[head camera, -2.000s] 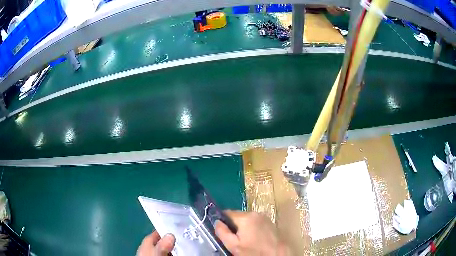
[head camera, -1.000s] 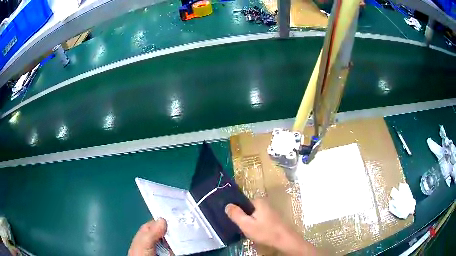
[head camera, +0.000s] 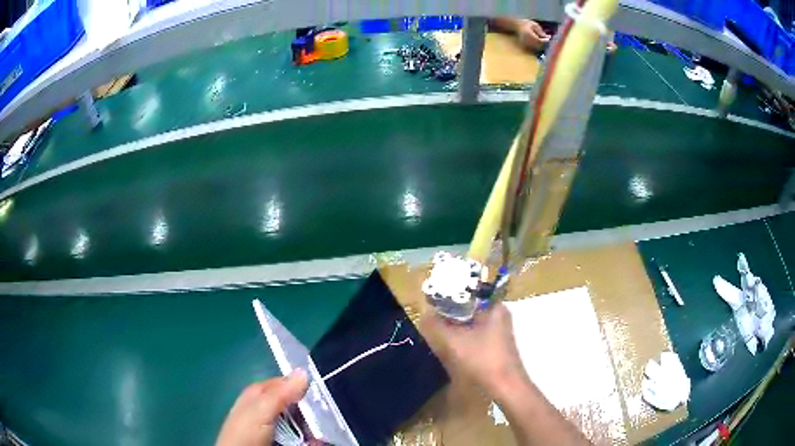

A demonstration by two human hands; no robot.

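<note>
My left hand holds the white back housing, tilted nearly edge-on, with its thumb on the near face and white cord bundled under the fingers. The black solar panel lies beside the housing with its plain back up, its right part over the cardboard. A white lead wire runs from the housing onto the panel. My right hand is closed around the lower body of the hanging glue valve; its fingertips are partly hidden by the valve.
A pale yellow hose rises from the valve. White paper lies on the cardboard mat. Crumpled wipes, a clear cup and a slim whitish stick are at right. Another person's hand shows beyond the belt.
My right hand has let go of the panel and taken hold of the valve. The housing has tilted more upright, and the panel's black back has opened out flatter beside it.
</note>
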